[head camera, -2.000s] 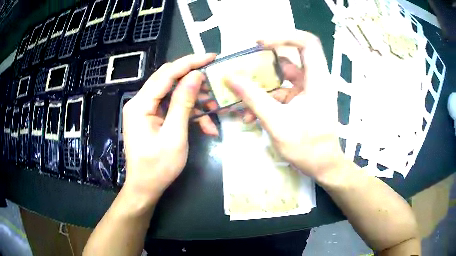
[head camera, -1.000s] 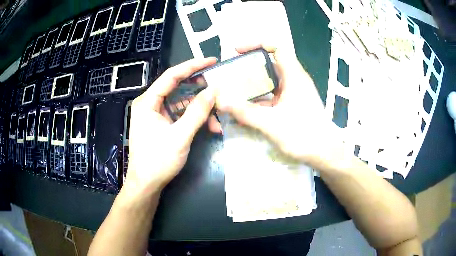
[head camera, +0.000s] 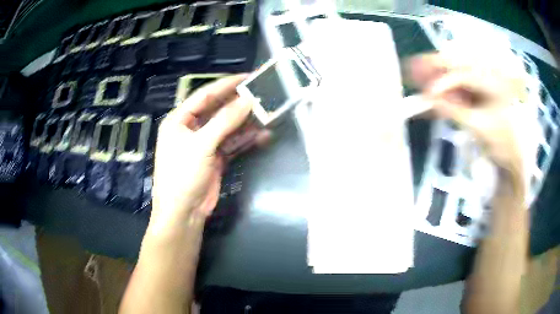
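Note:
My left hand (head camera: 199, 132) holds a phone front housing (head camera: 270, 92), tilted, with a light border around its dark screen window. The fingers cover its lower part. My right hand (head camera: 470, 101) is blurred, away to the right of the housing. It pinches a small white piece (head camera: 419, 107), which looks like release liner. A stack of long white adhesive sheets (head camera: 359, 184) lies between the hands.
The black blister tray (head camera: 80, 187) with rows of housings is at left. Waste sheets with window-shaped holes (head camera: 437, 205) lie at right, under my right hand, and another (head camera: 288, 34) at the back. Cardboard (head camera: 86, 276) shows below the table edge.
My right hand has left the housing and moved right with a small white piece. The cream sheet over the housing's window is gone, leaving a light border. The whole view has shifted.

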